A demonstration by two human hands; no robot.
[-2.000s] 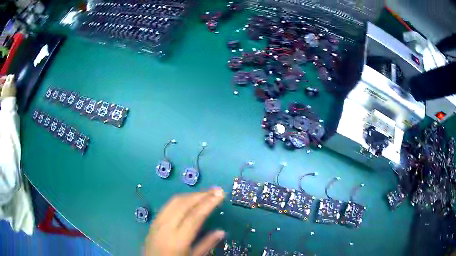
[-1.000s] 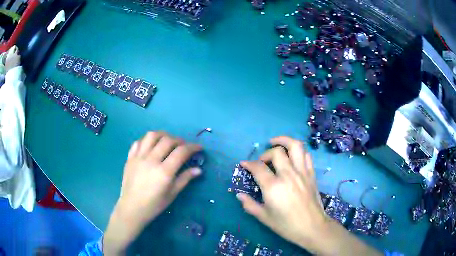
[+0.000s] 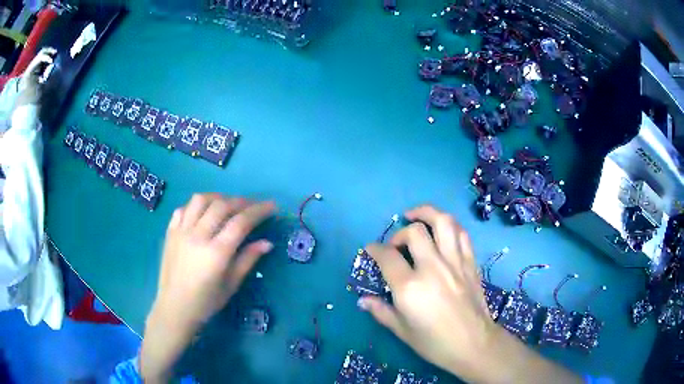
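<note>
A wired module point(image 3: 301, 245) lies on the green bench between my hands, its red-black lead curling up to a white plug. My left hand point(image 3: 206, 255) is just left of it, fingers apart, holding nothing. My right hand point(image 3: 427, 289) has thumb and fingers around the right side of a component-covered circuit board point(image 3: 366, 271), which rests on the bench with a lead above it. Two more modules lie lower, one at the left point(image 3: 256, 320) and one at the right point(image 3: 303, 347). More boards with leads point(image 3: 519, 312) run in a row right of my right hand.
Two rows of white-outlined boards point(image 3: 166, 127) lie at the left. A loose module pile point(image 3: 517, 97) is at the upper right, beside the screw feeder point(image 3: 626, 199). A dark parts heap point(image 3: 671, 289) is at the right edge. A blister tray point(image 3: 262, 19) is at the top. A coworker's sleeve point(image 3: 28, 202) shows at far left.
My left hand has drawn back left from the module and let it go, opening its fingers. My right hand has stayed at the board. Earlier, only my left hand was in view, near the modules.
</note>
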